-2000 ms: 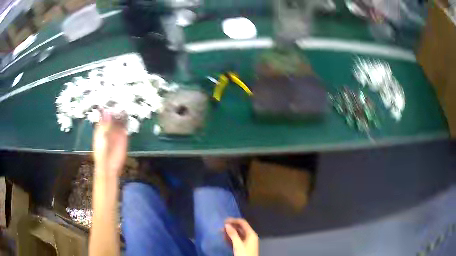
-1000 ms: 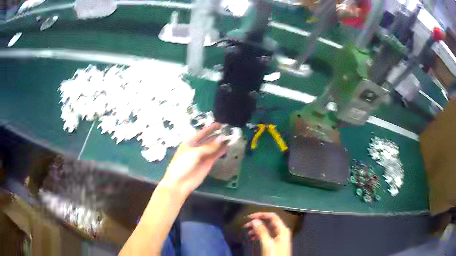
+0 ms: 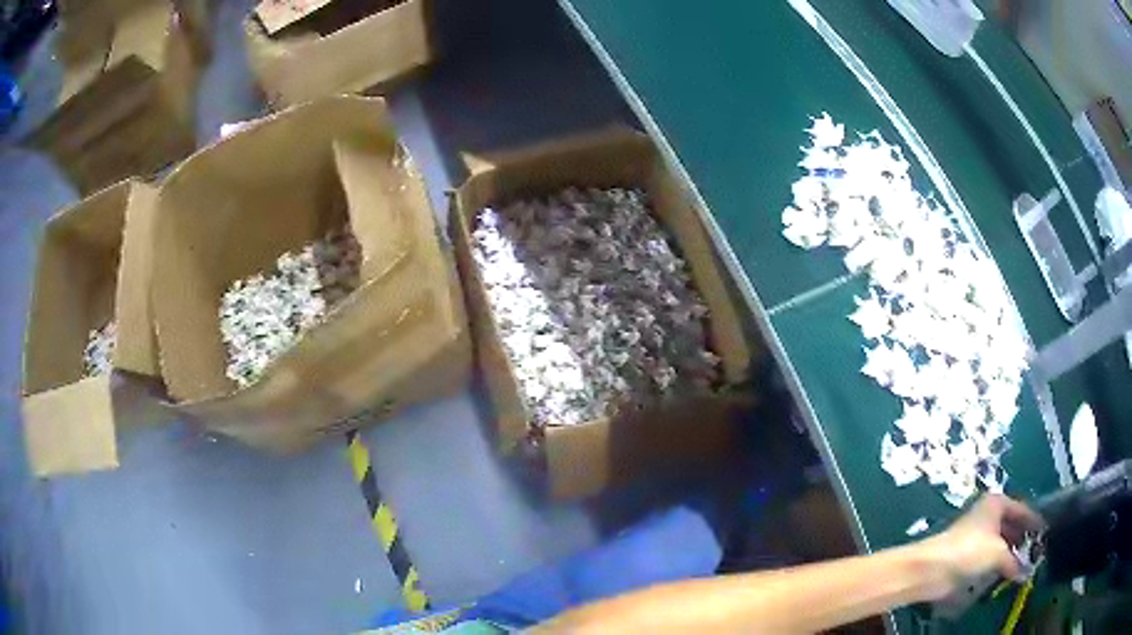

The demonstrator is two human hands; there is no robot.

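My left hand [image 3: 974,546] is at the lower right, its fingertips closed around a small whitish part [image 3: 1028,553] beside the black block of the hand press [image 3: 1095,531]. The fingers and the press partly hide this part. The press is cut off by the frame's edge. A large loose pile of white plastic parts [image 3: 937,323] lies on the green bench [image 3: 720,124], beyond my hand. My right hand is not in view.
Open cartons with mixed parts stand on the floor: one beside the bench [image 3: 646,453], a taller one [image 3: 410,335] and another farther left [image 3: 72,428]. Yellow-black tape [image 3: 387,533] marks the floor. A yellow handle [image 3: 1017,610] shows near the press.
The view has swung left towards the floor cartons, so the bench and press now appear at the right. My left hand remains at the press. My right hand has left the view.
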